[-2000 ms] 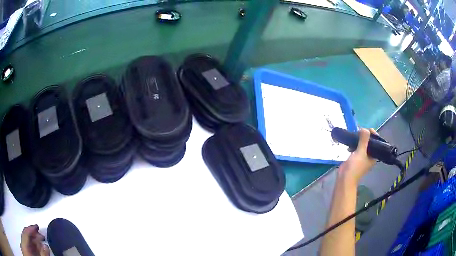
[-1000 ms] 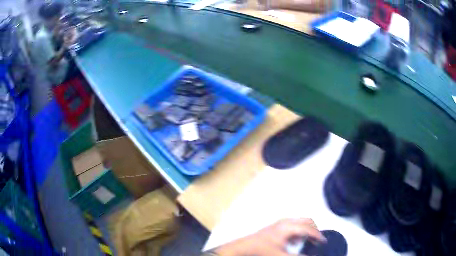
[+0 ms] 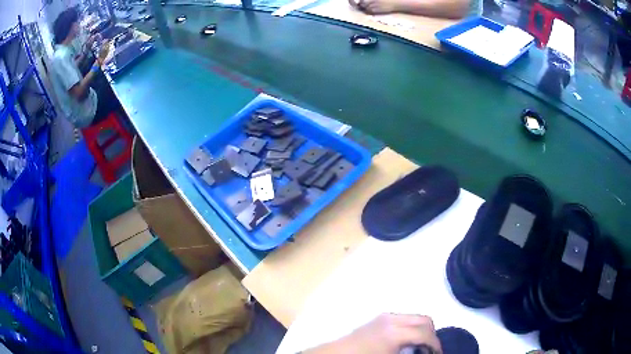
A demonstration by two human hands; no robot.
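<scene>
My left hand [image 3: 394, 334] is at the bottom edge and partly cut off. It lies against the left side of a black oval base [image 3: 458, 341], also cut off. A small dark patch shows under the fingers; whether they grip anything is unclear. My right hand and the driver are out of the picture. One smooth black oval base [image 3: 411, 202] lies where the white sheet [image 3: 360, 290] meets the cardboard. Stacks of bases stand at right, the nearest topped by a base with a grey square plate [image 3: 517, 225]. Loose grey plates [image 3: 243, 163] lie in a blue tray [image 3: 277, 238].
Cardboard [image 3: 304, 276] lies under the sheet. Behind runs the green belt [image 3: 443, 104] with small black parts [image 3: 533, 123]. Another person's forearm [image 3: 422, 7] and a blue white-lined tray [image 3: 484, 43] are across it. A seated person [image 3: 72, 83] and a green crate [image 3: 142, 273] are at left.
The view has swung left, bringing the plate tray in; my right hand, driver and screw tray have left the picture. Since a second ago, my left hand is slightly lower, still beside the base.
</scene>
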